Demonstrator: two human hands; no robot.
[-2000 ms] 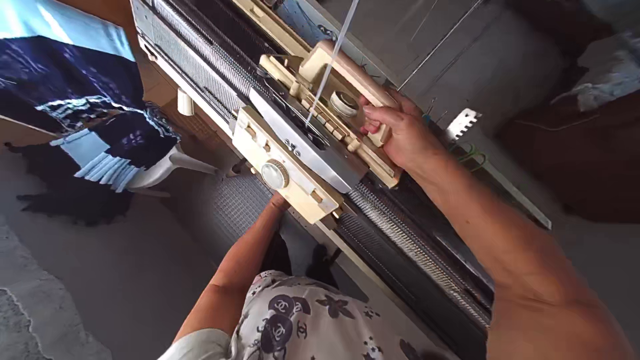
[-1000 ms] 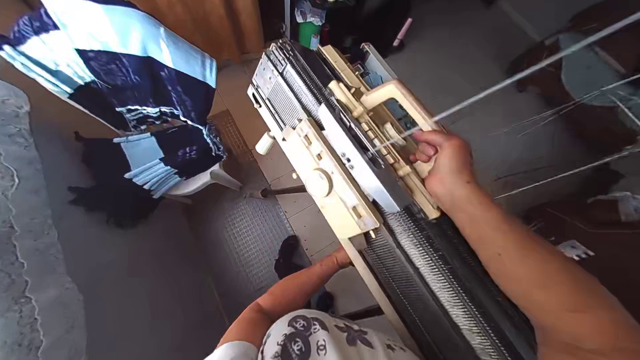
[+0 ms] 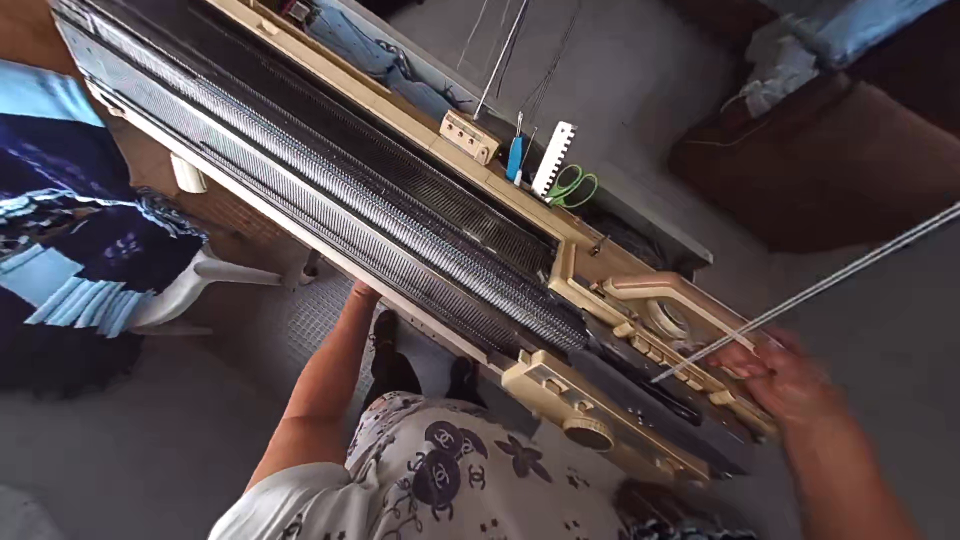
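A knitting machine with a long double needle bed runs diagonally from upper left to lower right. Its cream carriage sits at the right end, with a handle on top and a round dial on the front part. My right hand, slightly blurred, is closed around the right end of that handle. White yarn runs from the carriage up to the right edge. My left hand is at the front edge of the bed, mostly hidden beneath it, so its grip does not show.
Along the back rail stand a blue-handled tool, a white toothed comb and green-handled scissors. At left, blue and navy knitted pieces lie over a white plastic chair. Brown-covered furniture stands at upper right.
My right hand has moved the carriage along the bed to its right end, baring the needles. The left hand remains near the front edge. The view has shifted.
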